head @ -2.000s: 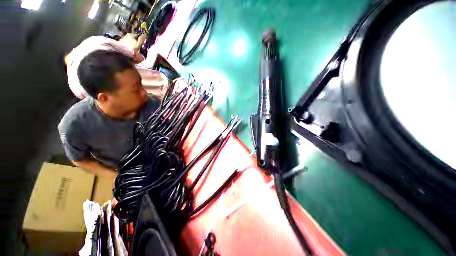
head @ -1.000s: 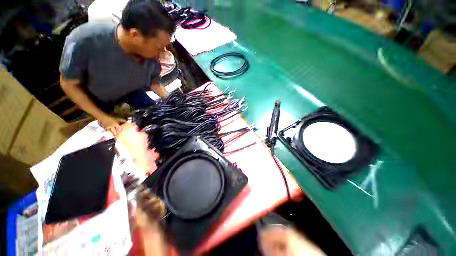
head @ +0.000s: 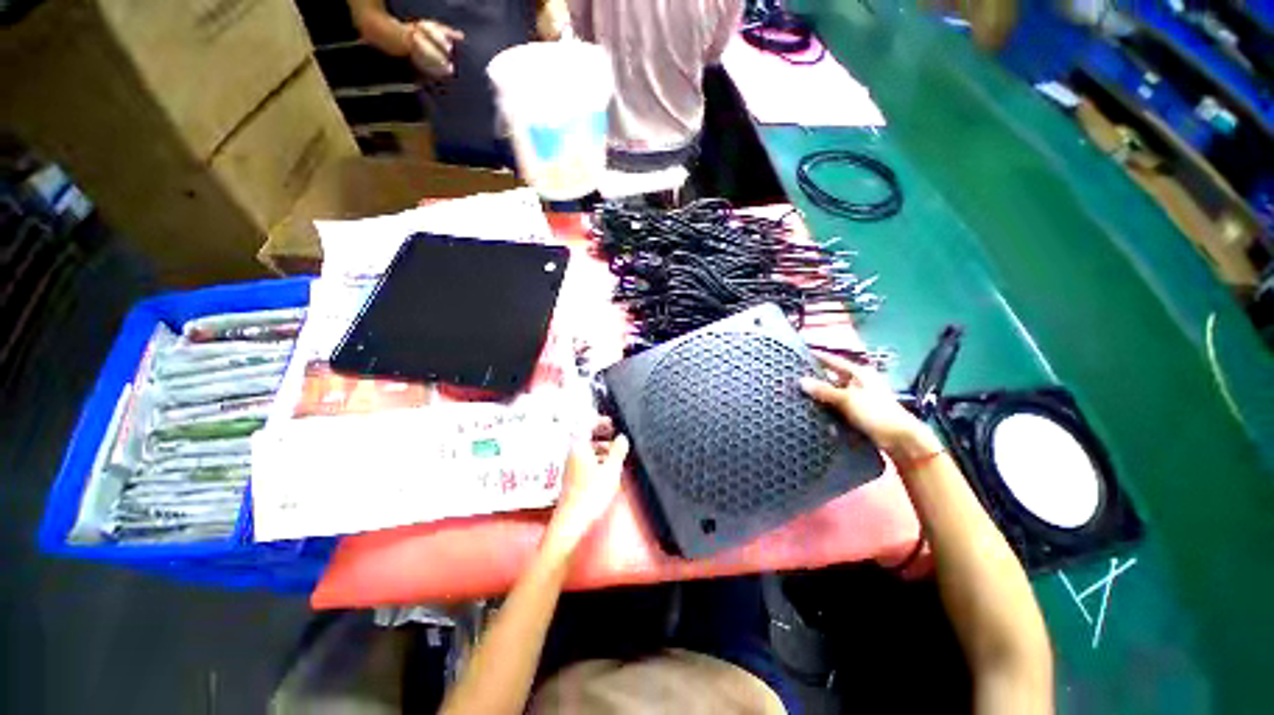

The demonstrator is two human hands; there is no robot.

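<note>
A flat black housing shell (head: pixel 734 433) with a honeycomb face lies tilted at the front of the pink mat. My left hand (head: pixel 594 475) is at its left edge, fingers partly hidden behind the shell. My right hand (head: pixel 859 398) grips its upper right edge, fingers on the honeycomb face. A heap of black power cords (head: pixel 713 266) with pale ends lies behind the shell. A smooth black panel (head: pixel 454 310) lies on newspaper sheets (head: pixel 405 475) to the left.
A blue crate (head: pixel 105 405) of wrapped packets stands left. A black screwdriver (head: pixel 939 366), a base housing with white disc (head: pixel 1045 471) and a coiled cable (head: pixel 850 185) lie on the green bench. Cartons (head: pixel 210 112) stand back left. A person's hand (head: pixel 556 20) is above a white bucket (head: pixel 556 119).
The view has swung round and lowered toward the mat. The shell, earlier showing its round recess, now shows its honeycomb face, with both my hands on it. The white bucket has come into view.
</note>
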